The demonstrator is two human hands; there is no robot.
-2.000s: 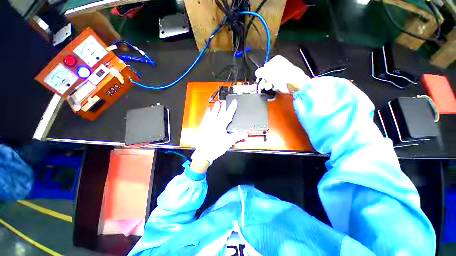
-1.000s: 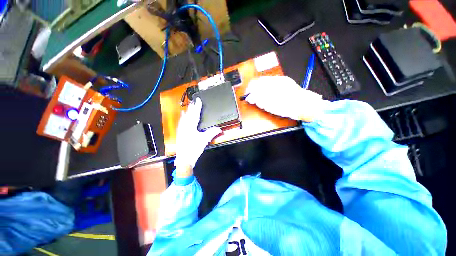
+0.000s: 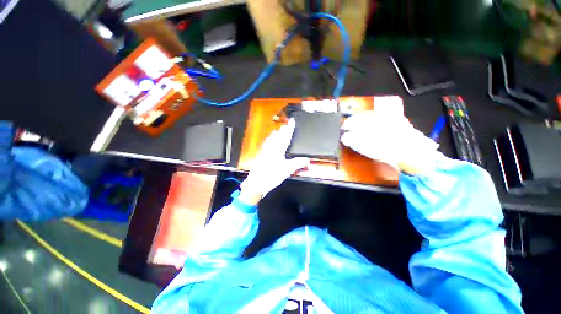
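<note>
A black set-top box [image 3: 315, 134] lies flat on the orange test fixture [image 3: 369, 170], its back edge against the connector block [image 3: 321, 106]. My left hand [image 3: 274, 158], in a white glove, holds the box at its left side and front left corner. My right hand [image 3: 380, 136], also gloved, is at the right side of the box over the board. Its fingertips are blurred, and I cannot tell whether they touch the box or hold something.
Another box [image 3: 206, 142] lies left of the fixture. The orange meter box [image 3: 149, 86] stands farther left. A blue cable [image 3: 251, 91] loops behind. The marker pen [image 3: 438, 129], remote control [image 3: 462, 130] and stacked boxes [image 3: 536, 156] are at right.
My right hand has moved from the connector block to the right side of the box. My left hand stays on the box. The view has tilted and swung back.
</note>
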